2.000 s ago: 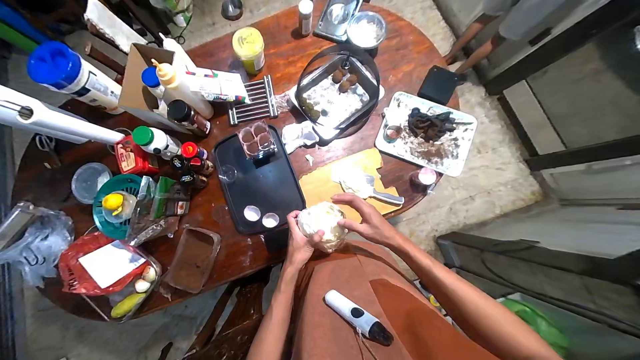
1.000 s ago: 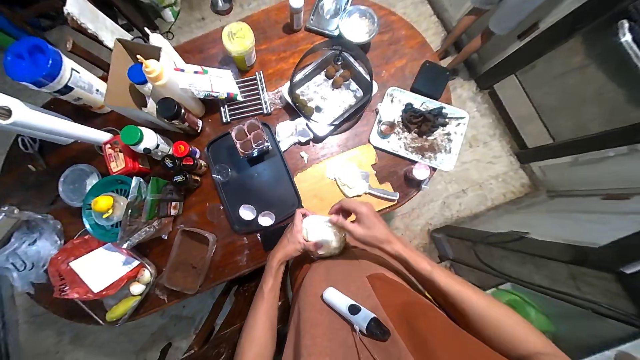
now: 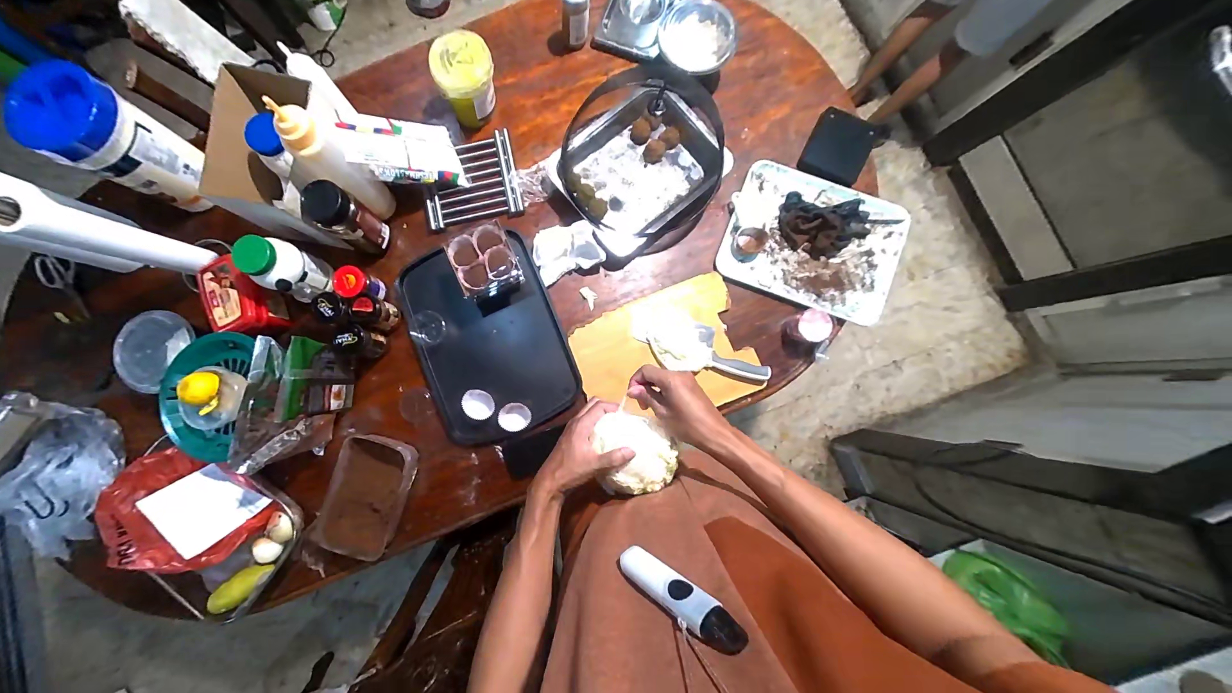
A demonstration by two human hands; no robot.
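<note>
A pale, rounded, lumpy mass, perhaps cauliflower or cheese, rests in my left hand just past the table's edge. My right hand is at its upper side, fingertips pinched on a small pale strip whose kind I cannot tell. Ahead of my hands lies a yellow-brown board with a pale heap and a grey-handled utensil on it. To the left, a black tray carries a clear pack of brown-filled cups and two small white cups.
A white tray with dark gloves or cloth lies at the right. Behind the board stands a clear-lidded rectangular pan holding brown balls. Bottles, a teal basket and a brown-smeared plastic container occupy the left. A white and black device hangs on my front.
My right hand's fingers have risen from flat against the pale mass to a pinch above its upper side. My left hand still supports it.
</note>
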